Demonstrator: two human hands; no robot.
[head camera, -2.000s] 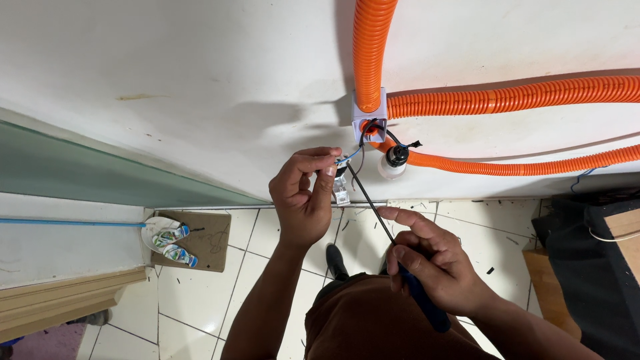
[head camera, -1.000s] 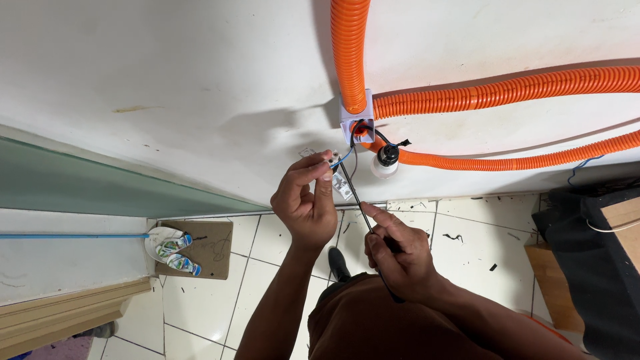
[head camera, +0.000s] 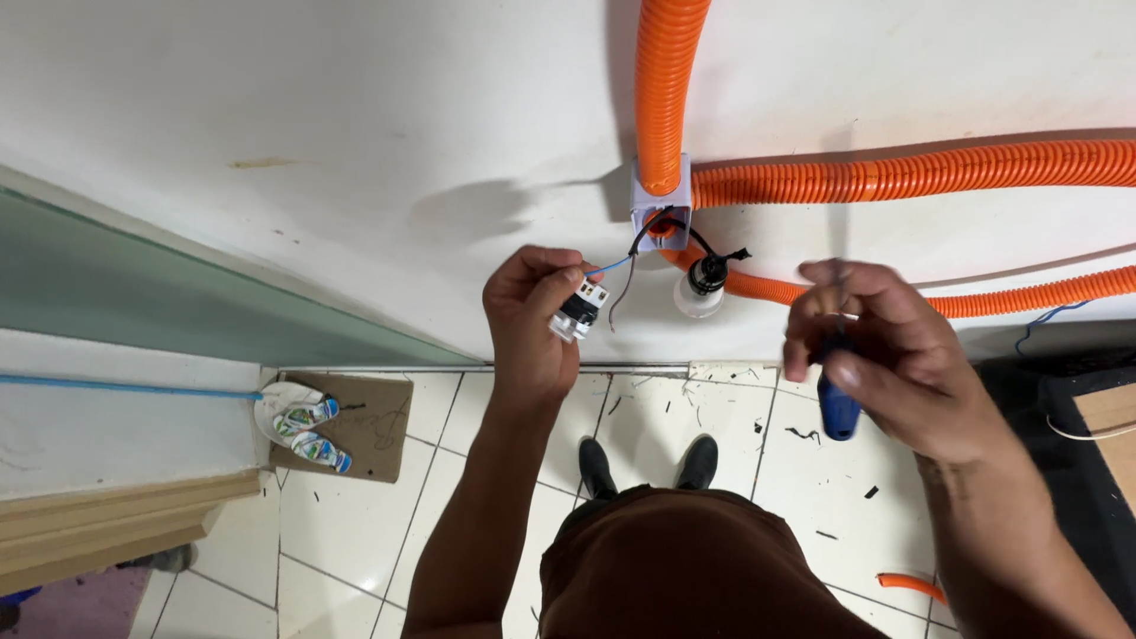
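Note:
My left hand holds a small white and black electrical module, perhaps a socket or switch. A blue wire runs from it to a wall box, and a thin brownish wire hangs loose beside it. In my right hand, to the right and away from the module, is a screwdriver with a blue handle; its shaft points up and is blurred. A light bulb in a black holder hangs by a black cable below the box.
Orange corrugated conduits run up and right from the box along the white wall. Below are a tiled floor with scraps, flip-flops on a piece of cardboard, a cut piece of orange conduit and a black-covered object at right.
My right hand has moved right, taking the screwdriver away from the module. The brownish wire now hangs in plain sight. My left hand still holds the module.

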